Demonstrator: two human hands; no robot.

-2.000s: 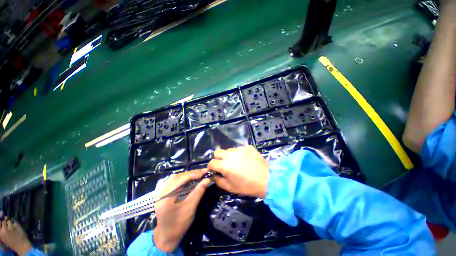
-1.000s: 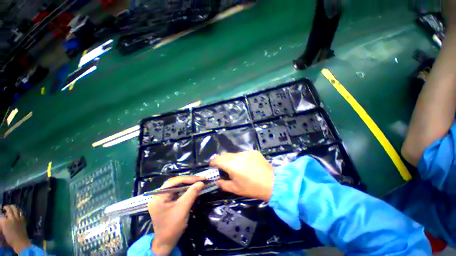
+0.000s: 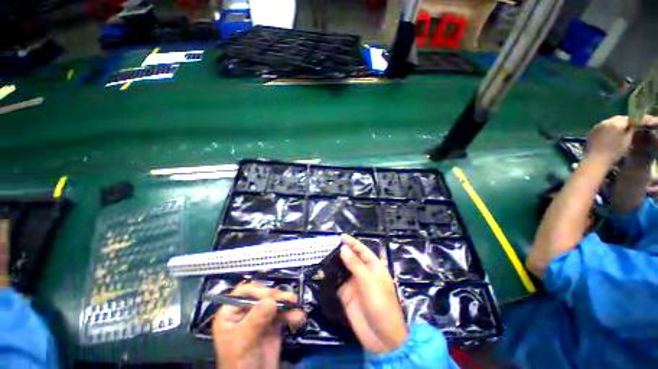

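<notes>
My left hand (image 3: 252, 328) is closed around thin dark tweezers (image 3: 242, 300) over the front left of the black compartment tray (image 3: 493, 310). My right hand (image 3: 371, 292) is just right of it, its fingers on a dark flat part (image 3: 330, 282) that looks like a black plastic housing; its outline blends into the tray. A long white sticker strip with dark dots (image 3: 252, 257) lies across the tray, its right end at my right fingertips; whether they grip it is unclear. Flat black housings (image 3: 404, 216) lie in the tray's back cells.
A clear blister tray with small gold pieces (image 3: 133, 270) lies left of the black tray. Pale strips (image 3: 195, 171) lie behind it. Yellow tape (image 3: 494, 229) and a dark post base (image 3: 456, 137) are to the right. Blue-sleeved people (image 3: 599, 270) are on both sides.
The view has levelled and shows more of the far bench. My hands have drawn apart from the strip's middle, leaving more of it uncovered. The housing seen in the front cell no longer shows there.
</notes>
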